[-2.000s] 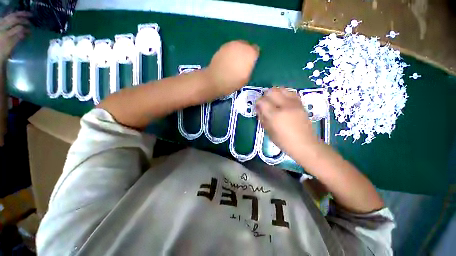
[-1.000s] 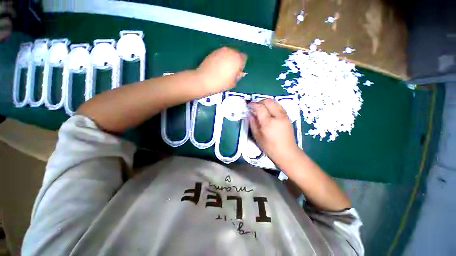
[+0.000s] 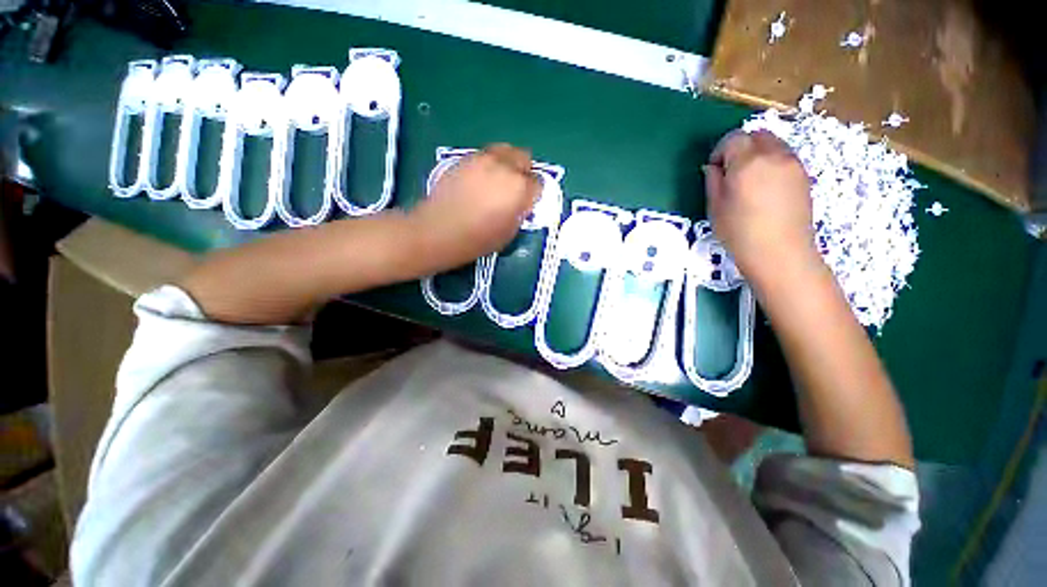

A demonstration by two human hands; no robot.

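A near row of several white looped plastic housings (image 3: 576, 321) lies on the green surface, round heads away from me. Small dark holes show in the three right-hand heads. My left hand (image 3: 480, 197) is over the heads of the two left-most housings, fingers curled and hiding parts of them. My right hand (image 3: 758, 189) is at the left edge of a heap of small white inserts (image 3: 855, 206), above the right-most housing's head, fingers bent together. Whether either hand holds an insert cannot be seen.
Another row of white housings (image 3: 310, 161) lies at left. A brown board (image 3: 918, 69) with a few stray inserts is at upper right. A long white strip (image 3: 551, 44) crosses the back. A brown carton (image 3: 103, 333) is at lower left, dark objects at upper left.
My right hand has moved right, from the near-row heads to the heap's edge. My left hand has come down from behind the row onto the left-most heads. The camera view has shifted.
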